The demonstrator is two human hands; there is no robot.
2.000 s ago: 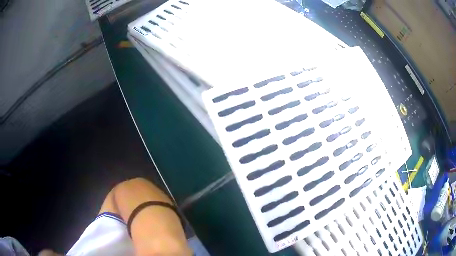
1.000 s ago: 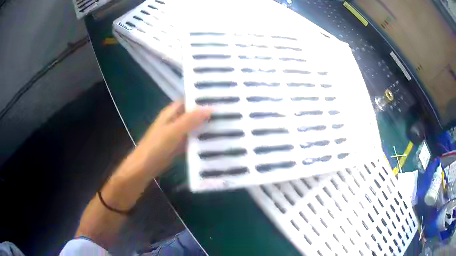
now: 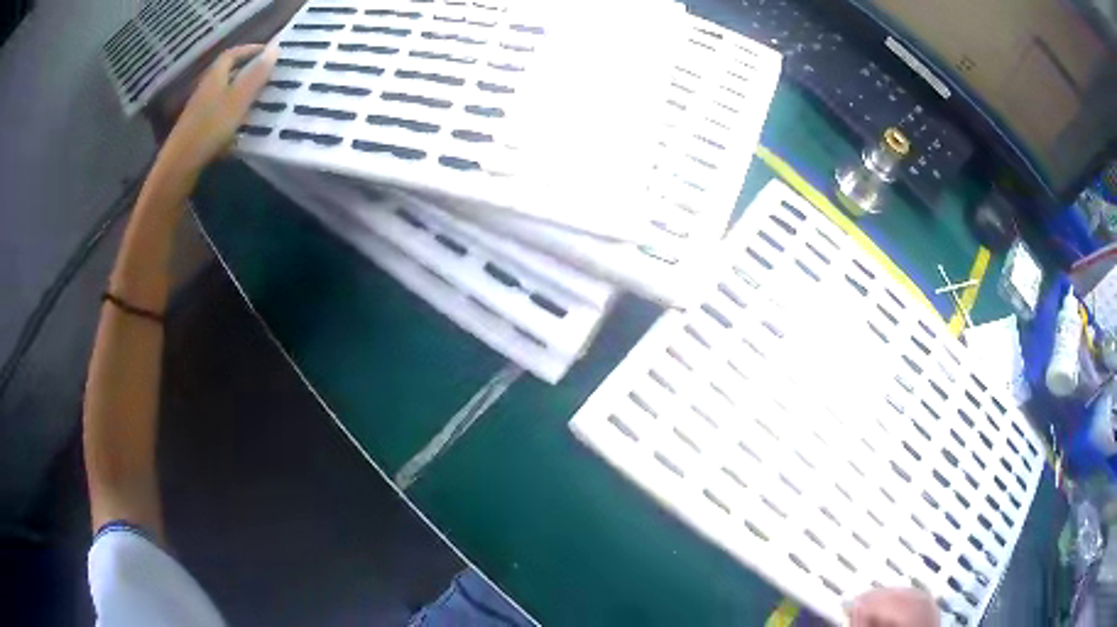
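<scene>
A white foam tray [image 3: 404, 92] with rows of dark dumbbell-shaped slots lies on top of a stack at the upper left. My left hand [image 3: 233, 92] grips its left edge, fingers partly hidden. More foam trays [image 3: 502, 276] show beneath it, skewed. Another slotted foam tray [image 3: 808, 404] lies flat to the right, its middle washed out by glare. Part of my right hand [image 3: 894, 606] shows at the bottom edge, at that tray's near edge; it is cut off, so its hold cannot be told.
The trays are on a green mat [image 3: 551, 514] with yellow tape [image 3: 845, 227]. Behind are a keyboard [image 3: 821, 61], a small clear bottle with a brass top [image 3: 870, 172] and a monitor. A white bottle [image 3: 1066, 343] and blue items stand at the right. Another slotted tray [image 3: 172, 49] is far left.
My left hand has carried the slotted tray up and left onto the stack. The right-hand tray is now largely uncovered. My right hand has come in at the bottom edge.
</scene>
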